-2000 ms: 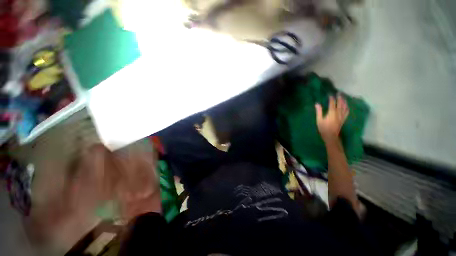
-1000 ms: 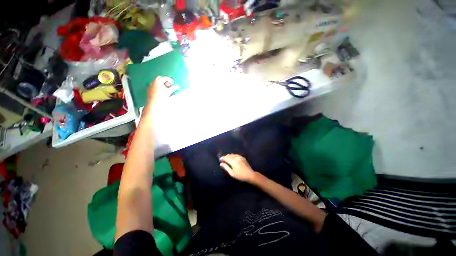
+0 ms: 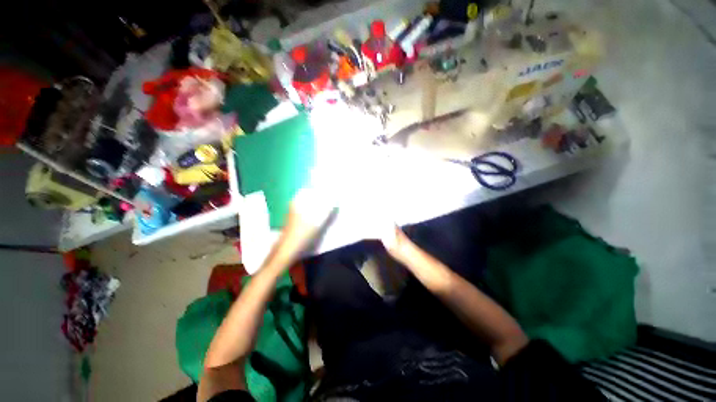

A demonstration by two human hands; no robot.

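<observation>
A flat green fabric panel lies on the left of the white machine table, its lower part reaching towards the front edge. My left hand is at the front of the table, by the panel's lower end; glare hides its fingers and whether it holds cloth. My right hand is at the table's front edge, its fingertips lost in the glare. The beige sewing machine runs across the back; its needle area is washed out.
Black-handled scissors lie right of the glare. A supplies tray stands at left, with red-capped bottles behind the machine. Crumpled green cloth is at my right, another green bundle by my left leg, and striped cloth at lower right.
My left hand has moved from on top of the green panel towards the table's front edge. My right hand has risen from my lap to that edge. The view has shifted.
</observation>
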